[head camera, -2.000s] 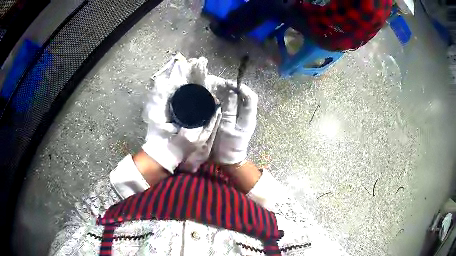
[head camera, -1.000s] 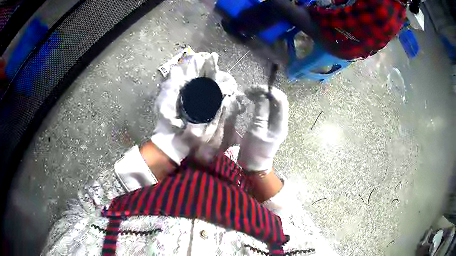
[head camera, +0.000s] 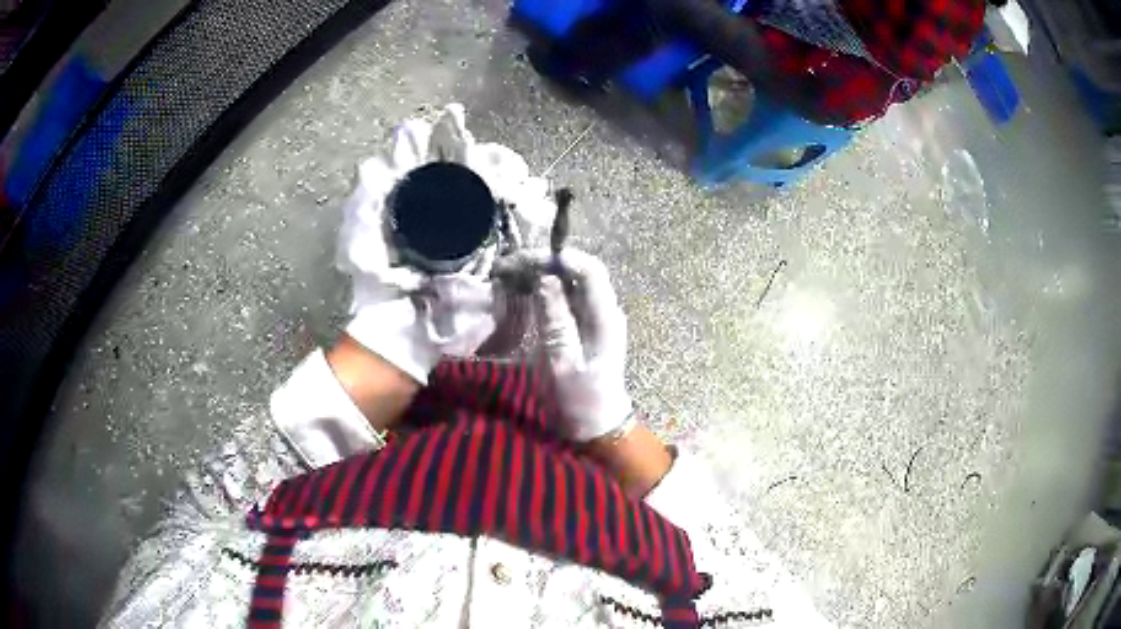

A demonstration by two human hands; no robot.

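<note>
My left hand (head camera: 424, 317), in a white glove, holds a small round pot (head camera: 443, 216) of black paint, with a crumpled white cloth (head camera: 364, 221) around it. My right hand (head camera: 590, 344), also in a white glove, is just right of the pot and holds a thin dark brush (head camera: 561, 227) between its fingers. The brush points upward and stands apart from the black surface. Its lower end is blurred against the glove.
A black mesh panel (head camera: 234, 98) with a thick dark frame curves along the left. A person in red-black checked clothing (head camera: 916, 43) is at the top right by a blue stool (head camera: 774, 148). Thin dark scraps (head camera: 912, 469) lie on the speckled floor (head camera: 738, 369).
The pot has moved left and slightly up. My right hand with the brush has moved left and down, closer to the pot than one second ago.
</note>
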